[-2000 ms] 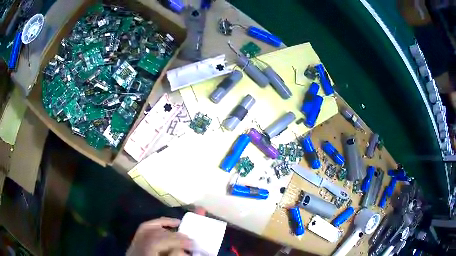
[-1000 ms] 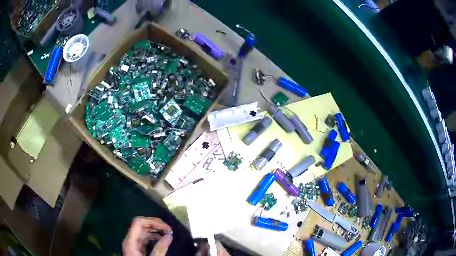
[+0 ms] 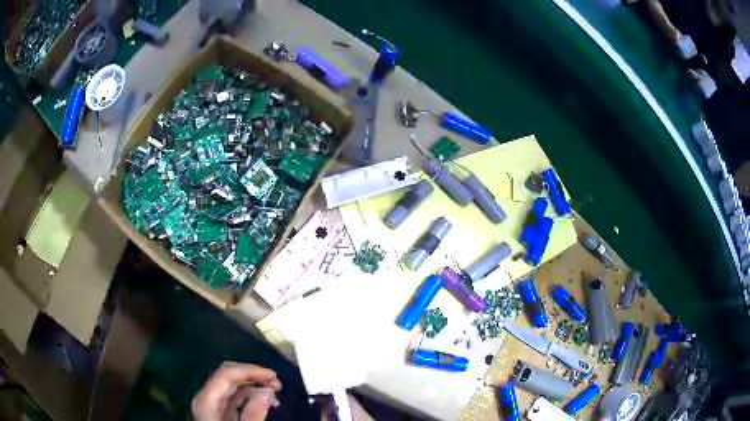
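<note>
A white squarish unit with a short narrow handle [image 3: 329, 359] is at the bottom centre, over the near edge of the bench papers. My right hand [image 3: 355, 409] holds it by the handle side; most of this hand is hidden behind the unit or cut off by the lower edge. My left hand [image 3: 236, 392] is to the left of the unit, not touching it. Its fingers are curled with a gap to the thumb, and I see nothing in it.
An open carton [image 3: 228, 298] full of green boards stands at left. Blue cells [image 3: 420, 302], grey cells [image 3: 409, 204], a purple cell [image 3: 463, 289] and a knife-like tool [image 3: 548, 347] lie on the bench. The green conveyor [image 3: 526, 74] curves behind, with another person's hands [image 3: 687, 48] beyond.
My left hand has let go of the white unit. The unit has turned handle-down in my right hand. The view first swung left, bringing the whole carton in, then shifted slightly.
</note>
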